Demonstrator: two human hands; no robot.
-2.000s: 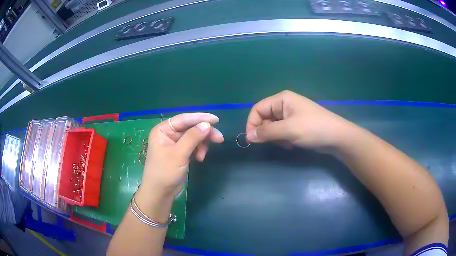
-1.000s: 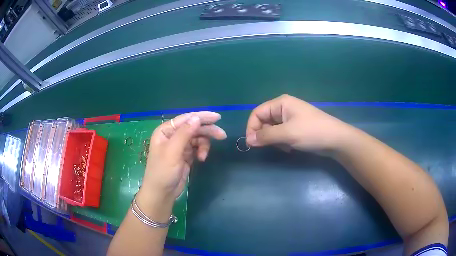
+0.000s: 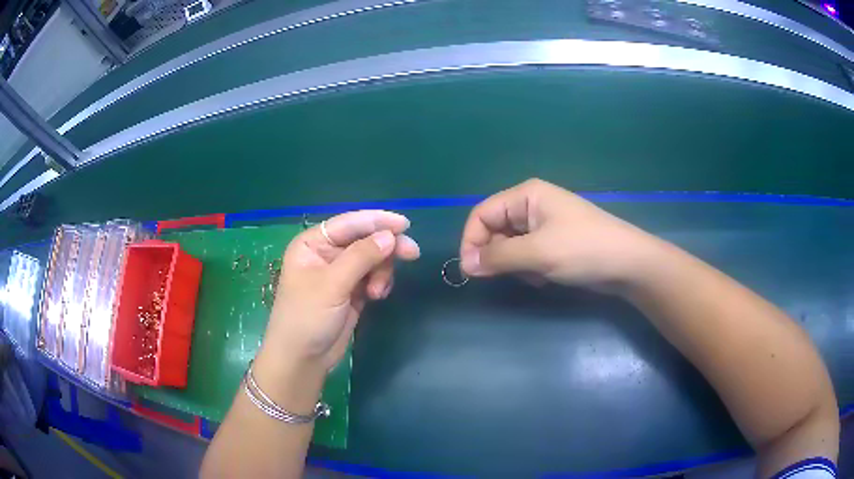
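Note:
My right hand [image 3: 543,234] pinches a thin ring [image 3: 446,274] between thumb and index finger, above the dark green bench. The ring hangs at the left of the fingertips. My left hand [image 3: 318,290] is to its left, apart from the ring, thumb tip against the fingers, with pale coverings on the fingertips. Whether it holds a tiny part cannot be told. Thin copper-coloured rings [image 3: 272,283] lie on the green mat [image 3: 220,327], partly hidden by my left hand. The red bin [image 3: 176,318] holds small copper-coloured parts [image 3: 150,323].
Clear plastic trays [image 3: 75,299] stand left of the red bin. Blue tape [image 3: 637,196] runs along the bench beyond my hands. A metal rail [image 3: 524,53] crosses farther back, with a blurred dark unit [image 3: 651,19] beyond it. A small dark object [image 3: 31,208] is at the far left.
My left thumb moved off the fingers, then back to the fingertips. My right hand and the ring stay nearly still. Units beyond the rail shifted right. A dark object appeared at the far left.

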